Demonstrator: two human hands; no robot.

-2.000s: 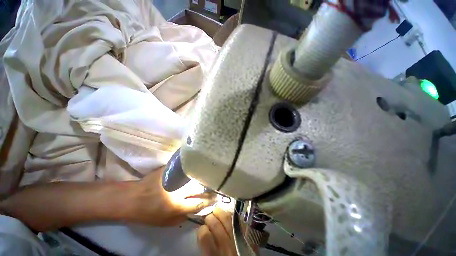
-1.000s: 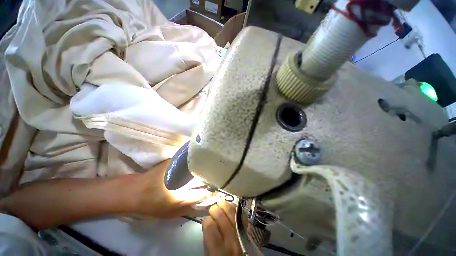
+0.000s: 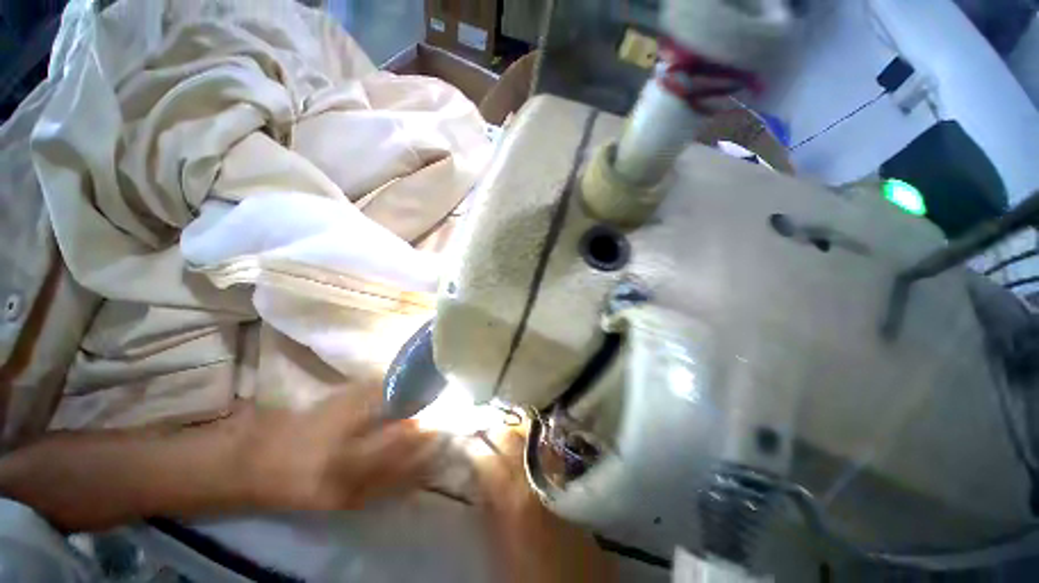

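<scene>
The cream garment [image 3: 171, 148] lies in a large heap left of the machine, with a whiter cloth [image 3: 308, 245] coming out of its folds. My left hand [image 3: 359, 444] is blurred below the dark blue-grey oval [image 3: 414, 370], at the edge of the glare. My right hand [image 3: 518, 501] is blurred, under the needle area at the bottom, partly cut off by the picture's edge. The bright light hides what the fingertips touch. The cream sewing machine head [image 3: 513, 251] fills the centre and right.
A cardboard box [image 3: 439, 71] stands behind the machine. A thread-wrapped pale post [image 3: 661, 131] rises from the head. A dark box with a green light [image 3: 940, 182] is at the right, before a white wall. White table surface [image 3: 330, 549] shows at the bottom.
The view has shifted, showing more of the machine's right side. My left hand has moved slightly left from the bright spot. My right forearm now shows at the bottom, and both hands are blurred.
</scene>
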